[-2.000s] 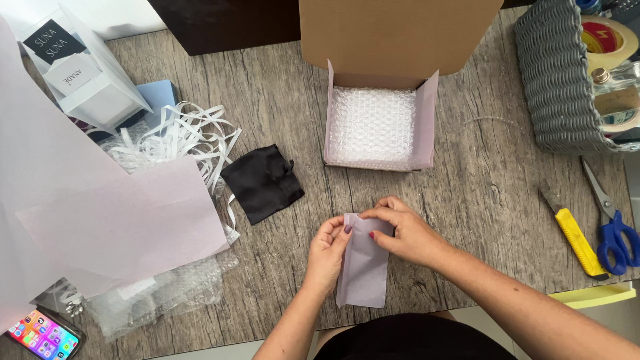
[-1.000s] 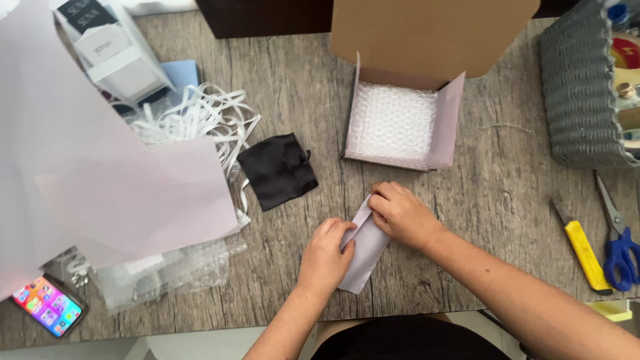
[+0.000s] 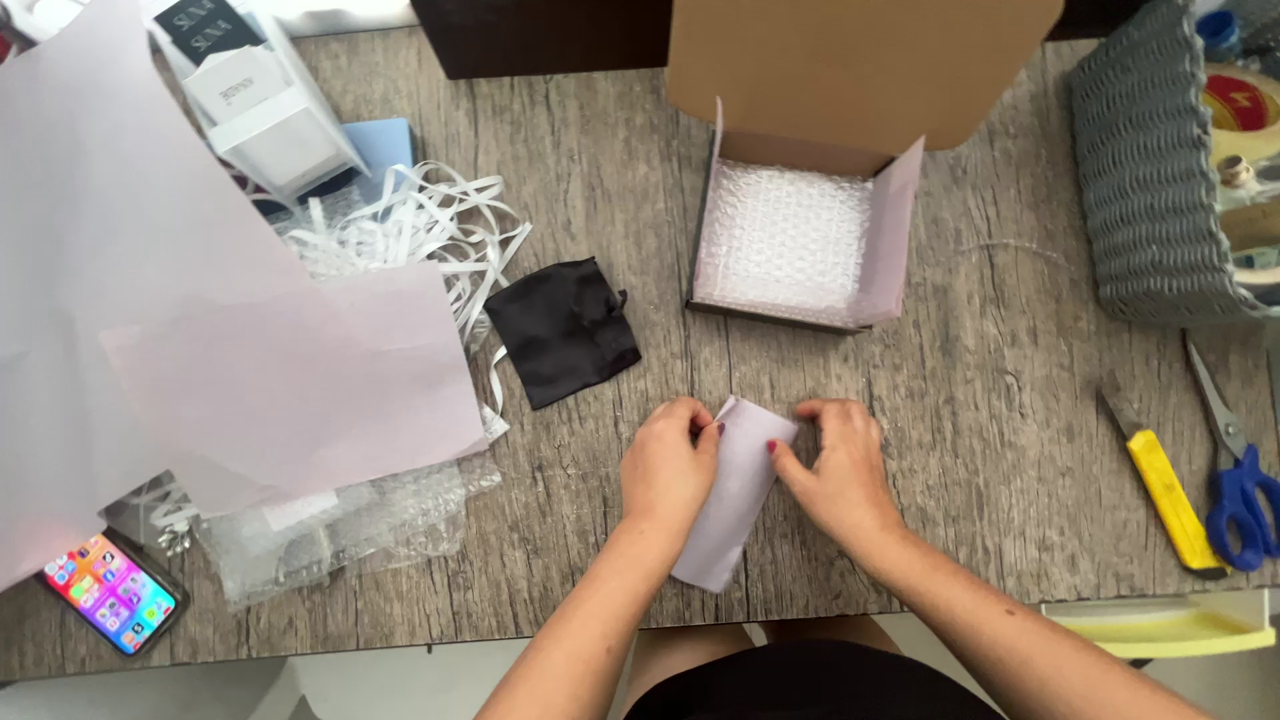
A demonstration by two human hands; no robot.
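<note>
A folded strip of lilac tissue paper point(image 3: 735, 500) lies slanted on the wood-grain table, near its front edge. My left hand point(image 3: 672, 465) pinches the strip's upper left edge between thumb and fingers. At the upper right edge is my right hand point(image 3: 838, 465), thumb and fingers apart around the corner, thumb tip at the paper. Beyond the hands stands an open cardboard box point(image 3: 865, 60), lined with lilac paper and holding bubble wrap point(image 3: 790, 240). A black satin pouch point(image 3: 565, 333) lies to the left of the box.
Large lilac sheets point(image 3: 300, 390), white ribbons point(image 3: 430, 225), clear plastic bags point(image 3: 340, 540) and a lit phone point(image 3: 115, 595) cover the left side. At right are a grey woven basket point(image 3: 1145, 180), a yellow utility knife point(image 3: 1170, 500) and blue-handled scissors point(image 3: 1240, 500). A dark box edge borders the back.
The right hand has opened and shifted to the strip's right edge; one second ago its fingers were bunched over the strip's top. The box and pouch have stayed in place on the table.
</note>
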